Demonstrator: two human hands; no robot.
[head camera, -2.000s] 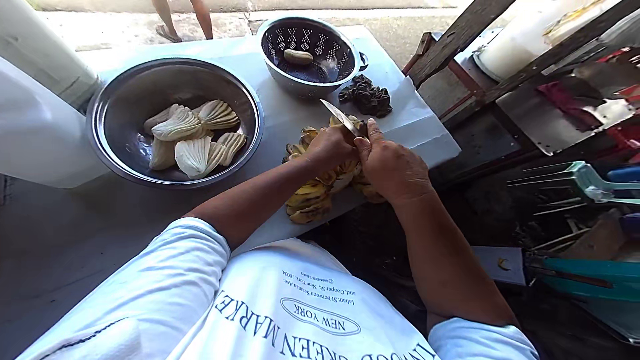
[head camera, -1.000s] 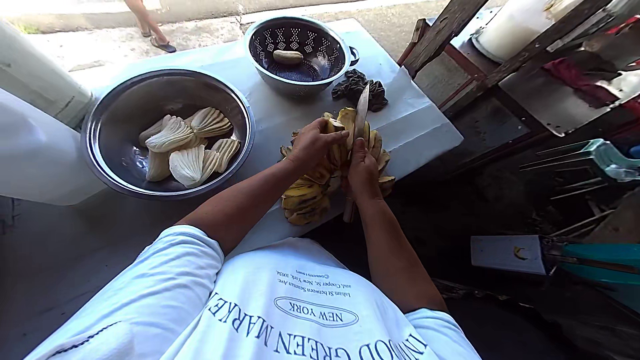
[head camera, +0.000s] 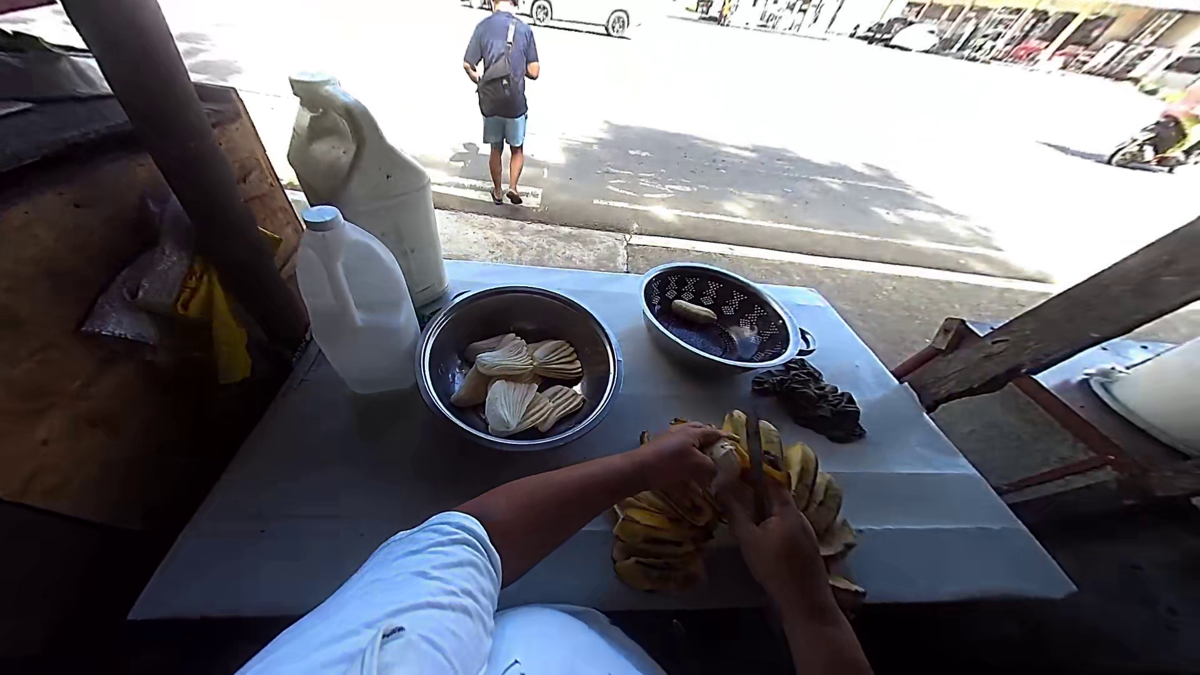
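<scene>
My left hand (head camera: 682, 457) grips a partly peeled banana (head camera: 724, 455) above a bunch of yellow-brown bananas (head camera: 656, 539) near the table's front edge. Close against it, my right hand (head camera: 771, 534) is shut on a knife, whose dark blade (head camera: 755, 445) points away from me beside the banana. Left of my hands, a metal bowl (head camera: 611, 384) holds several fanned, sliced pale bananas (head camera: 511, 405). Beyond my hands stands a perforated colander (head camera: 661, 323) with one peeled banana (head camera: 694, 311) inside. A crumpled dark cloth or bag (head camera: 814, 401) lies between the colander and the bunch.
Two plastic jugs, one translucent (head camera: 361, 314) and one larger and whitish (head camera: 375, 178), stand at the table's back left. A light sheet covers the table (head camera: 947, 539). Wooden posts flank it. A person (head camera: 506, 94) is on the street beyond, seen from behind.
The view has tilted up toward the street. The knife was beside the bunch one second ago; now its blade is against or close beside the banana in my left hand.
</scene>
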